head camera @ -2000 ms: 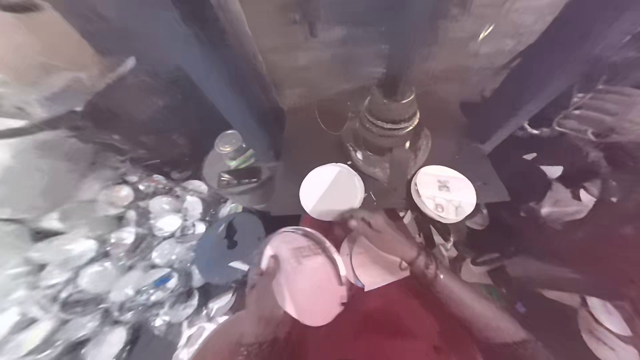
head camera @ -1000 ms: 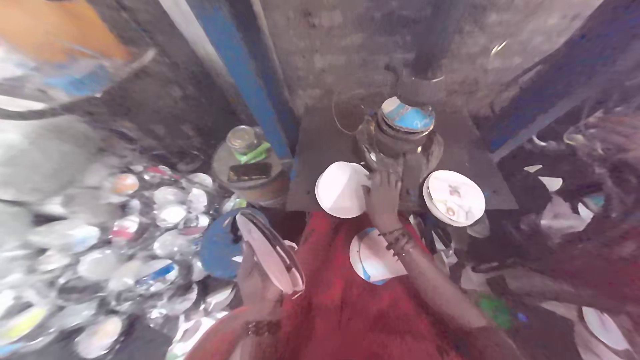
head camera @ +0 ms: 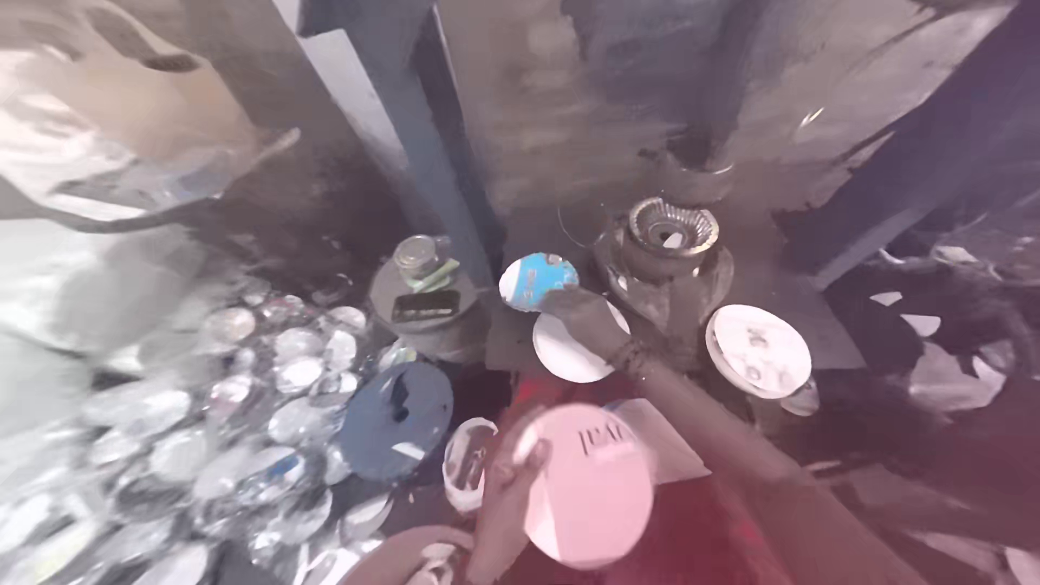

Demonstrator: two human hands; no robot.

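My left hand [head camera: 512,479] holds a pink round disc [head camera: 597,504] that bears dark lettering, low in the middle of the view. With its fingers at the edge of a blue-and-white printed disc [head camera: 532,280], my right hand [head camera: 581,321] reaches over a white round disc [head camera: 569,353]. The hand partly covers both. Behind and to the right, a round metal die [head camera: 674,231] with a ribbed inner wall stands under a press ram; a small white spot shows inside it. Pale printed round pieces [head camera: 760,351] lie stacked right of my right wrist.
A stool-like round stand [head camera: 382,296] carries a glass jar [head camera: 416,256] and a dark rectangular object. Many shiny round dishes [head camera: 301,370] are heaped at left, beside a blue disc [head camera: 398,422]. Blue posts [head camera: 406,122] flank the press. Scraps lie at right.
The blue-printed disc was on the die one second ago; now it is at my right hand, left of the die. My left hand has turned the pink disc's face toward the camera.
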